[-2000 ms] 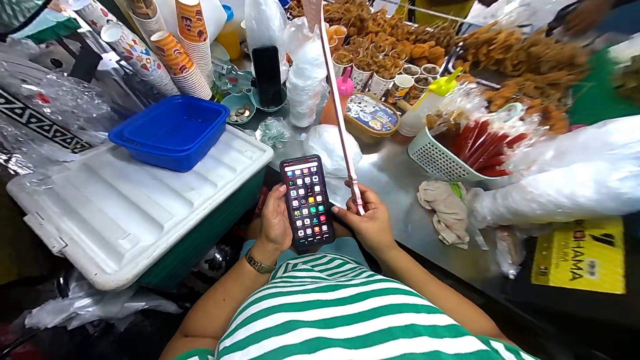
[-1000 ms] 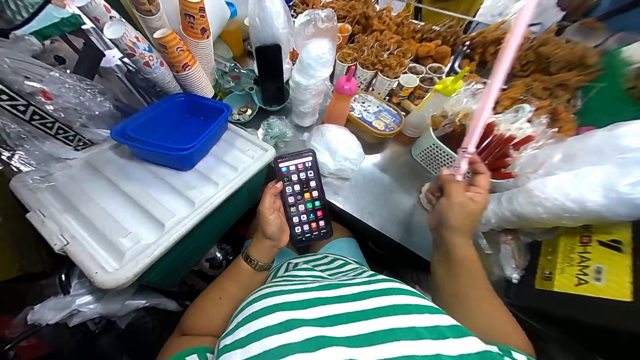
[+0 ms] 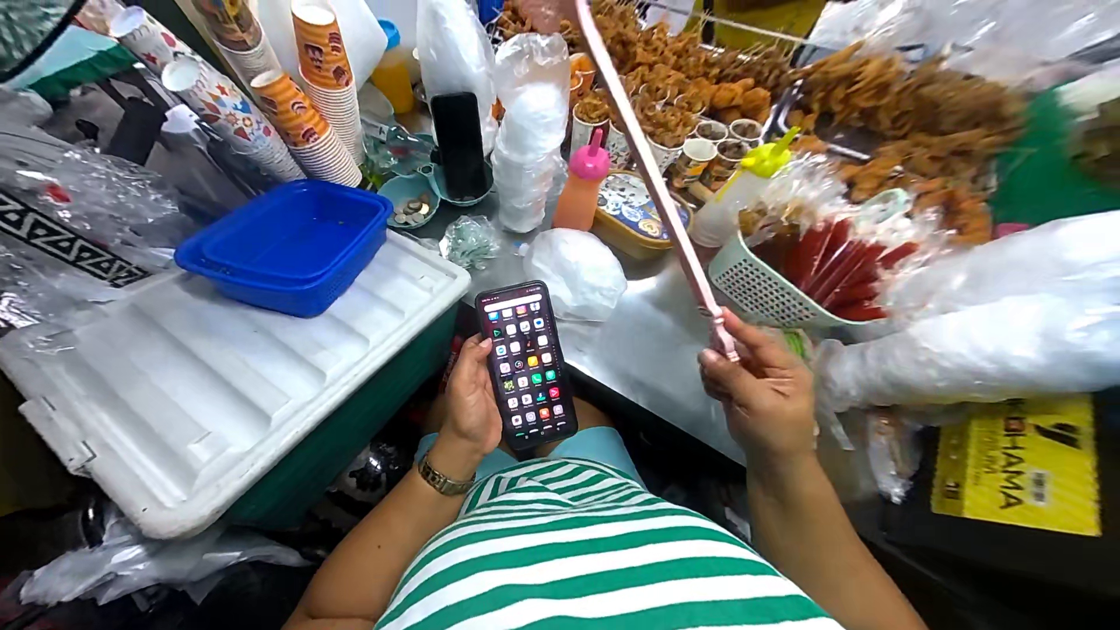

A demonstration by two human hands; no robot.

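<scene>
My left hand (image 3: 473, 398) grips a black smartphone (image 3: 527, 367) by its left side; its lit screen shows rows of app icons. A metal watch is on that wrist. My right hand (image 3: 763, 385), raised over the steel table, pinches the lower end of a long thin pink stick (image 3: 652, 166). The stick slants up and to the left past the top edge of the view, where its far end is cut off. Behind the phone lies a knotted white plastic bag (image 3: 575, 273). Just right of the stick stands a pale green perforated basket (image 3: 770, 284) with red packets.
A blue plastic basin (image 3: 289, 241) sits on a white cooler lid (image 3: 236, 376) at left, near stacked paper cups (image 3: 328, 79). Behind are a pink-capped squeeze bottle (image 3: 579, 179), a second phone (image 3: 459, 140) and heaps of fried food (image 3: 910, 105). Plastic bags (image 3: 989, 315) lie at right.
My right hand has moved from beside the phone out to the right with the pink stick. The stick has swung from leaning right to leaning left since one second ago. My left hand still holds the phone.
</scene>
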